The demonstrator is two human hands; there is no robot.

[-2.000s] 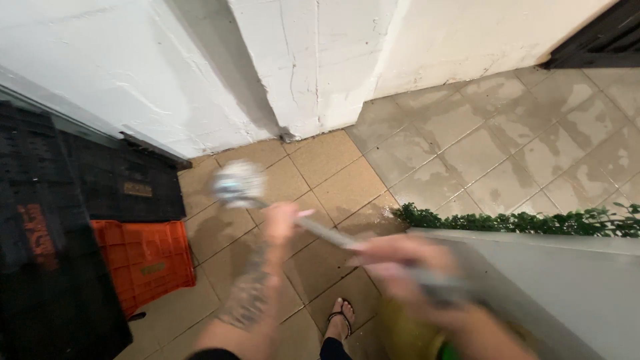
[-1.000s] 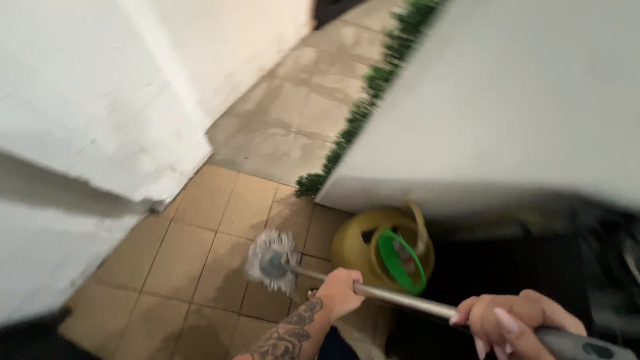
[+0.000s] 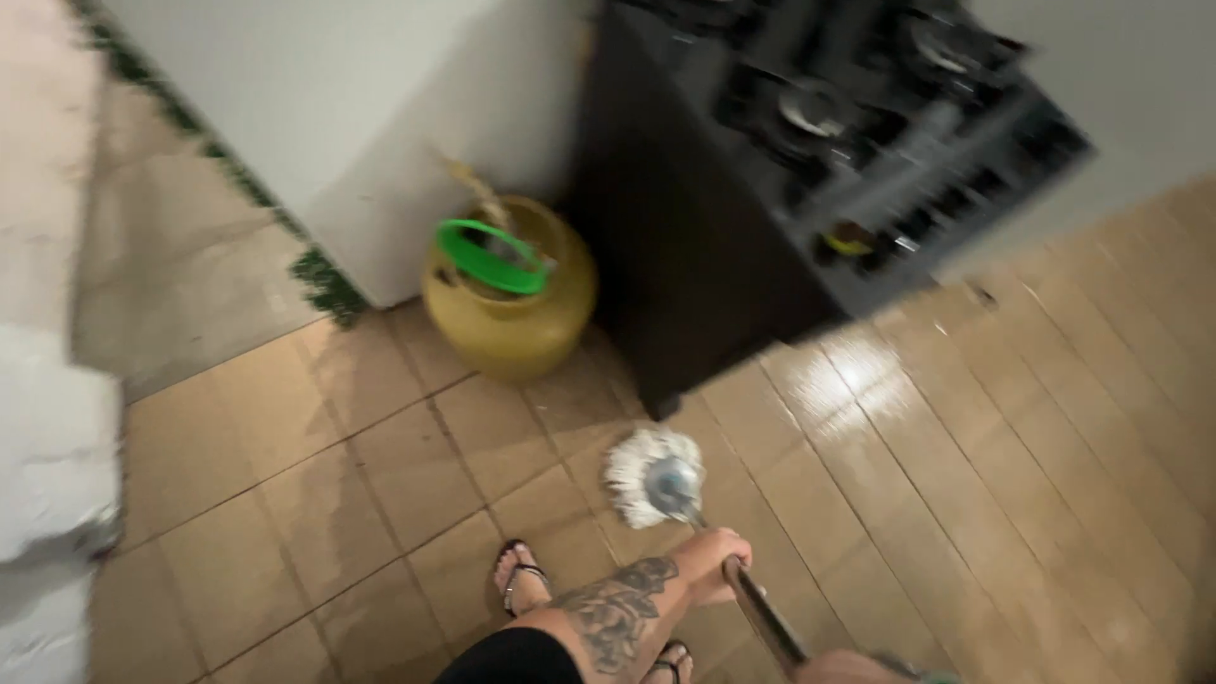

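A round mop head [image 3: 655, 478] of white strands with a grey plastic hub rests on the tan floor tiles, close to the front foot of the stove. My left hand [image 3: 719, 562], on a tattooed forearm, grips the metal mop handle [image 3: 768, 617] just above the hub. Farther up the handle, at the bottom edge and partly cut off, my right hand [image 3: 845, 668] is wrapped around it. The view is blurred there.
A yellow gas cylinder [image 3: 513, 328] with a green ring [image 3: 489, 256] stands by a white wall. Beside it is a dark stove [image 3: 722, 237] with burners on top. My sandalled foot [image 3: 521, 578] is just left of the mop. A rough white wall edge [image 3: 57, 456] lies at far left.
The view has swung right, bringing the stove into sight. The mop head, beside the cylinder one second ago, is now by the stove's foot. Both hands have stayed on the handle.
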